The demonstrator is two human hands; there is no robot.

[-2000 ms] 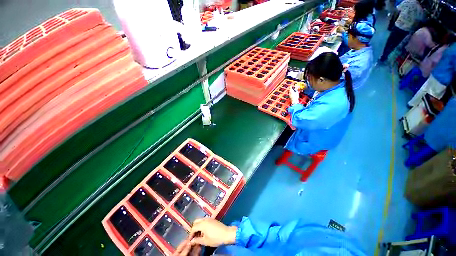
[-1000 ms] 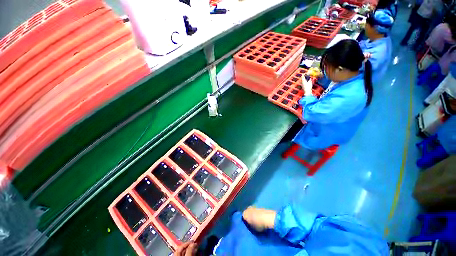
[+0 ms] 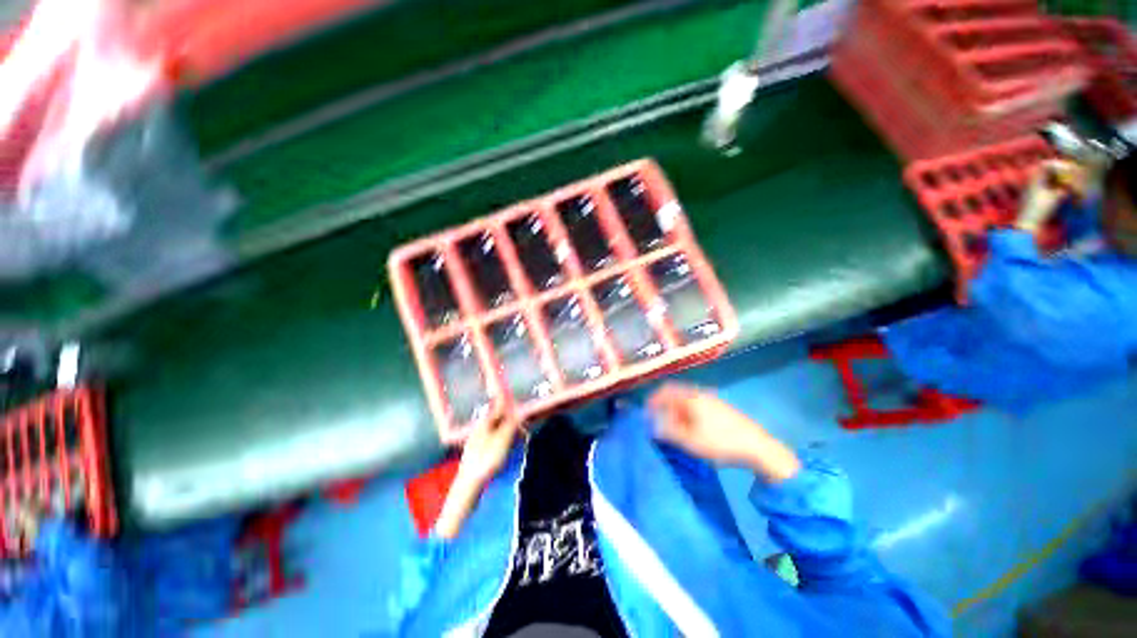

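Note:
A red foam tray [image 3: 545,297] lies on the dark green bench, tilted slightly, with two rows of five pockets. Each pocket shows a flat black glossy phone unit [image 3: 539,249]. My left hand [image 3: 495,436] is at the tray's near edge, left of my body; its fingertips are blurred at the rim, and I cannot tell whether it grips anything. My right hand [image 3: 701,424] is near my smock, just off the tray's near right edge; it is blurred and its fingers are hard to make out.
A stack of red trays [image 3: 960,75] and a small-pocket tray [image 3: 985,187] stand at the right by a worker's blue sleeve [image 3: 1035,293]. Another tray [image 3: 56,461] is at the far left. Crumpled clear plastic [image 3: 119,199] hangs at upper left. A red stool [image 3: 873,386] is below right.
The view has swung left and down, so the tray now appears near the middle and level. My left hand and forearm now show at its near edge. My right hand remains off the tray.

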